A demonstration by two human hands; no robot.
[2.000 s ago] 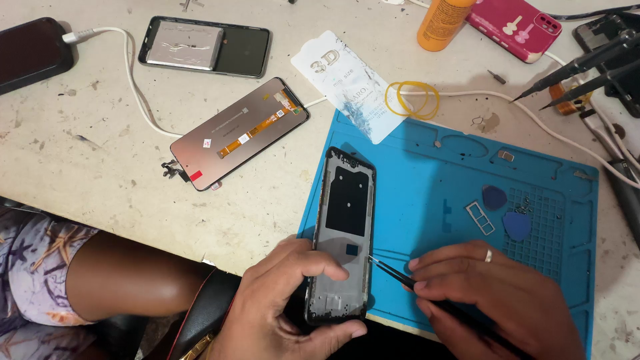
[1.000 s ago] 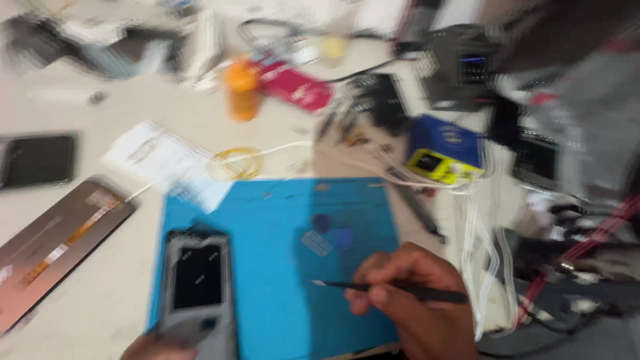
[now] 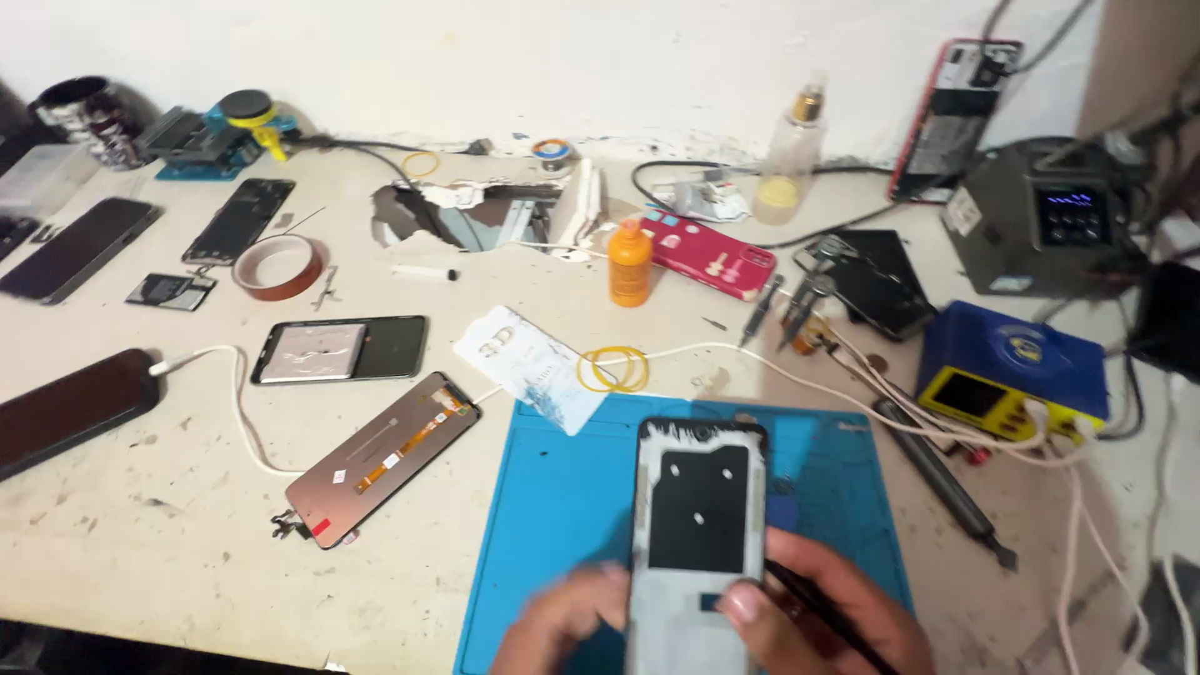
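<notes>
A phone frame without its screen (image 3: 703,506), grey with a black patch, is held up over the blue silicone repair mat (image 3: 553,506). My right hand (image 3: 834,600) grips its right edge, thumb on the face, with dark tweezers (image 3: 825,609) also held in that hand. At the frame's left edge is my left hand (image 3: 572,619), blurred; whether it grips the frame I cannot tell. Left of the mat lies a phone display panel (image 3: 384,459), its back and orange flex cable upward. Part of a blue pick (image 3: 781,512) shows beside the frame.
A printed card (image 3: 539,366) and yellow rubber bands (image 3: 612,369) lie behind the mat. An orange bottle (image 3: 629,264), a pink phone case (image 3: 708,255) and a blue-yellow power unit (image 3: 1012,366) stand or lie farther back. A white cable (image 3: 750,352) crosses the bench. A roll of tape (image 3: 281,267) is at left.
The phone frame is now raised over the mat, with my right hand on its right edge; a second ago that hand was apart from it, holding the tweezers. The view has swung widely.
</notes>
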